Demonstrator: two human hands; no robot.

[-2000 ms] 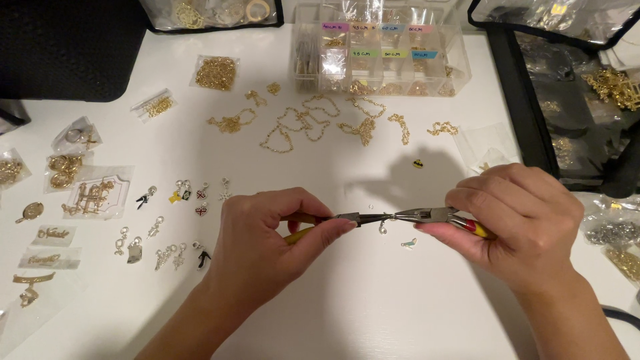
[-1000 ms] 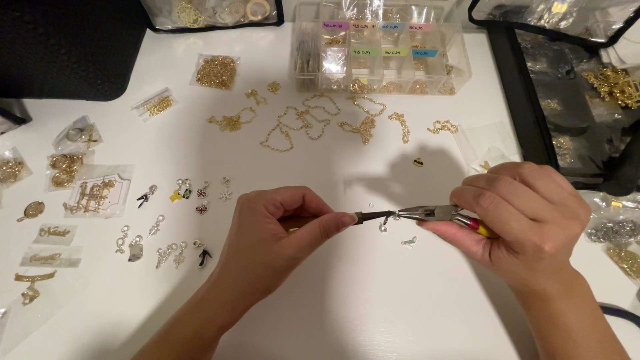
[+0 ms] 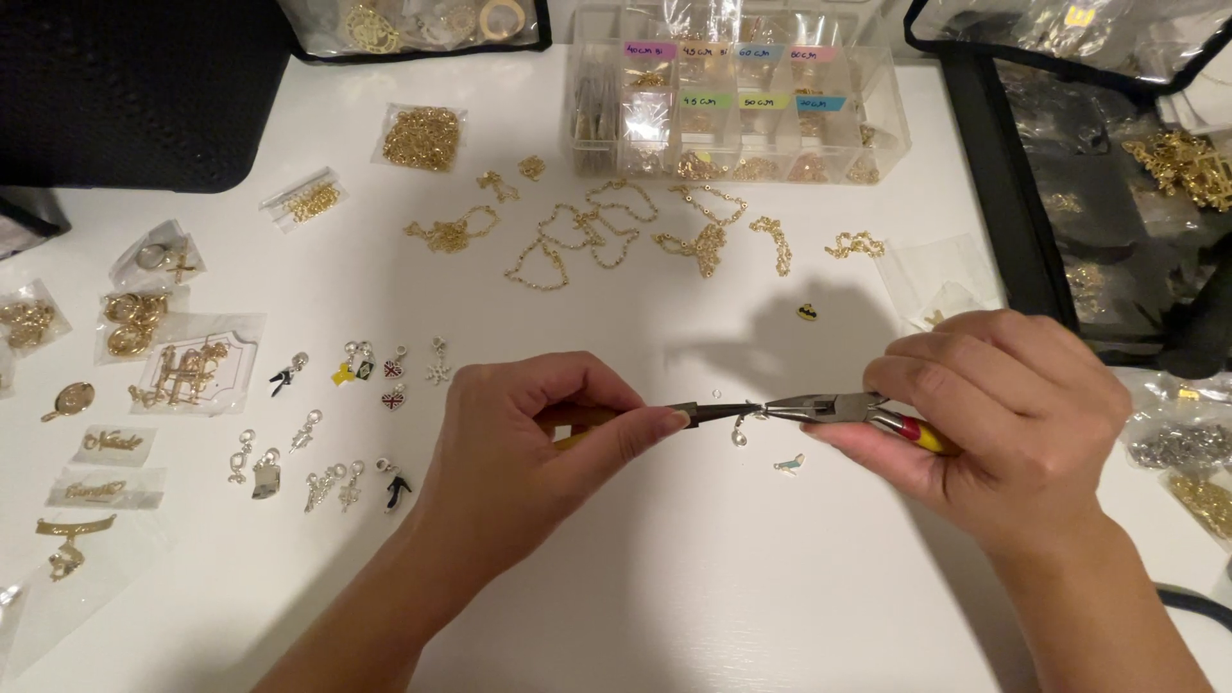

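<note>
My left hand [image 3: 568, 448] is closed on a pair of fine-nosed jewelry pliers [image 3: 722, 412] with a yellowish handle. In my right hand [image 3: 991, 423] are long-nose pliers [image 3: 818, 408] with red and yellow handles. The two sets of tips meet near the middle, at a tiny silver piece too small to make out. Just below the tips is a small silver charm [image 3: 739, 435]; whether it hangs or lies there I cannot tell. A small open ring [image 3: 716, 394] lies above the left pliers. Nearby on the table are a pale blue-green charm [image 3: 789, 465] and a yellow and black charm [image 3: 807, 312].
Several silver charms, one a black shoe charm [image 3: 396, 489], lie left of my left hand. Gold chains [image 3: 568, 231] spread across the back, before a clear compartment box [image 3: 736, 171]. Bagged gold pieces [image 3: 192, 371] lie far left. A black case [image 3: 1011, 192] stands at the right.
</note>
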